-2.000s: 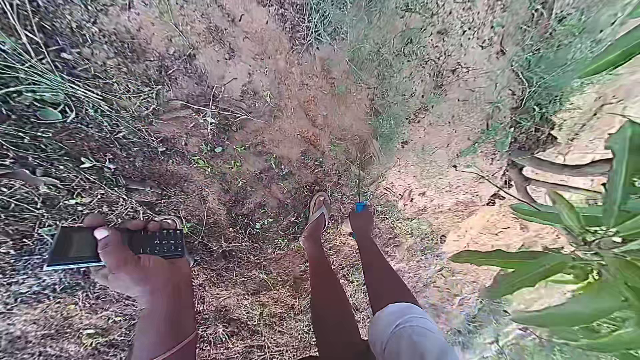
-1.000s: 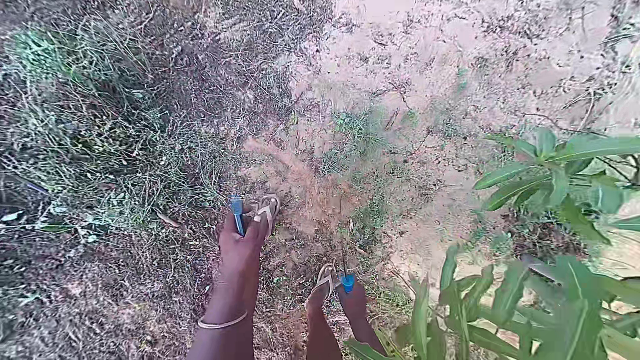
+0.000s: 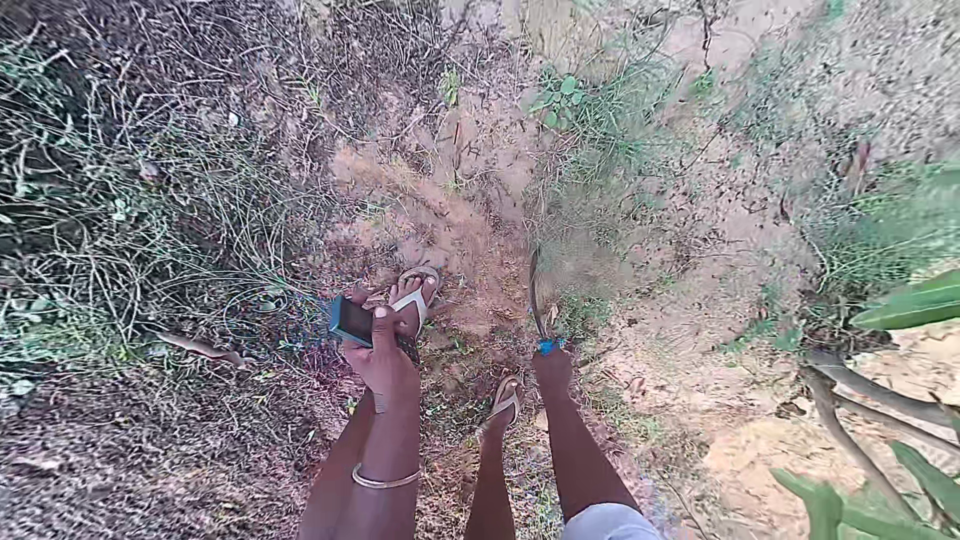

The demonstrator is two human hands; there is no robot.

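Observation:
My left hand (image 3: 386, 364) holds a blue and black keypad phone (image 3: 356, 321), its dark screen facing up and the thumb lying across it. A metal bangle (image 3: 386, 480) circles that wrist. My right hand (image 3: 553, 369) is closed around the blue handle (image 3: 547, 346) of a thin, curved, dark tool (image 3: 535, 289), which looks like a sickle; its far end blurs into the grass. Sandals are on both feet: one sandal (image 3: 417, 304) shows just beyond the phone, the other (image 3: 505, 401) between my hands.
Tangled grass and stems (image 3: 150, 195) cover the ground at the left. Bare branches (image 3: 847, 412) and broad green leaves (image 3: 915, 300) reach in from the right. A small leafy plant (image 3: 559, 101) grows ahead, and pale sandy soil (image 3: 765, 457) lies at the lower right.
The view has shifted over the ground. The phone's face, turned out of sight one second ago, shows again. The feet have changed position, with the left one now farther ahead of the right.

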